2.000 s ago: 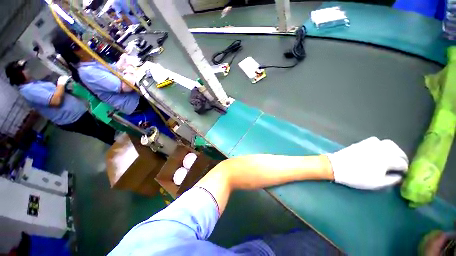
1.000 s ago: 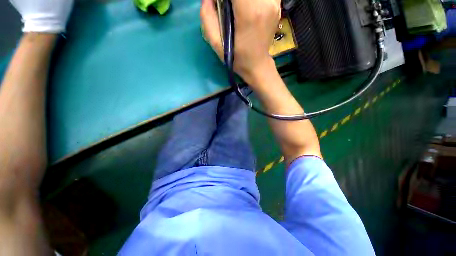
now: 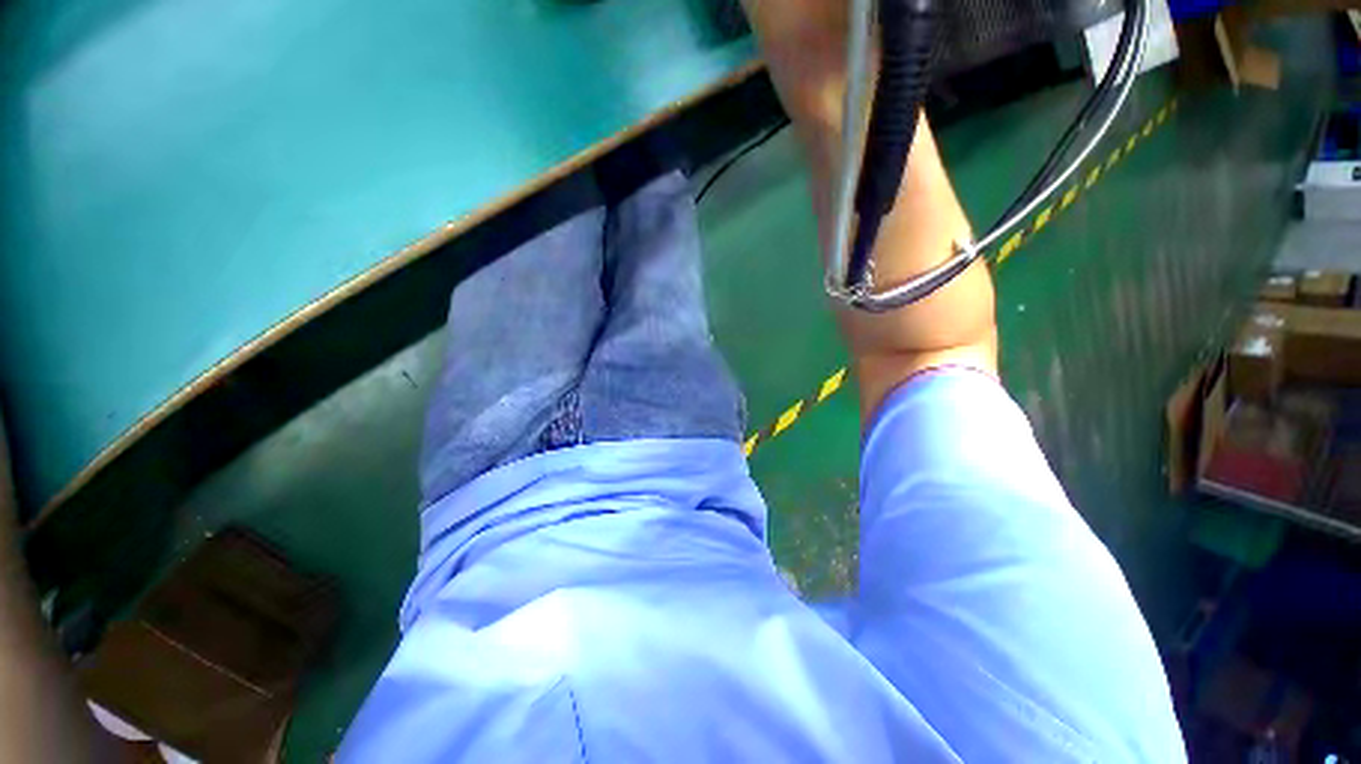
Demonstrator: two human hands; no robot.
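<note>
My right forearm reaches up to the top edge, where only the wrist or lower part of my right hand (image 3: 802,33) shows; its fingers are cut off. The black ribbed rear end of a pen-like tool, apparently the soldering iron (image 3: 891,135), hangs down in front of the forearm. A thin tube runs beside it, and the cable (image 3: 1030,209) loops from its end up to the right. Whether my right hand holds the iron is hidden. My left hand is out of the picture; only a blurred strip of arm shows at the left edge.
The teal mat (image 3: 299,149) spans the upper left, with a curved front edge above my legs. A dark box (image 3: 1008,27) is cut off at the top. A brown carton (image 3: 217,642) stands on the floor lower left; more cartons (image 3: 1287,351) are at the right.
The view has swung from the belt and people down to my lap. My gloved left hand has left the picture. My right hand has moved up, mostly out of view, and the iron's rear end now shows.
</note>
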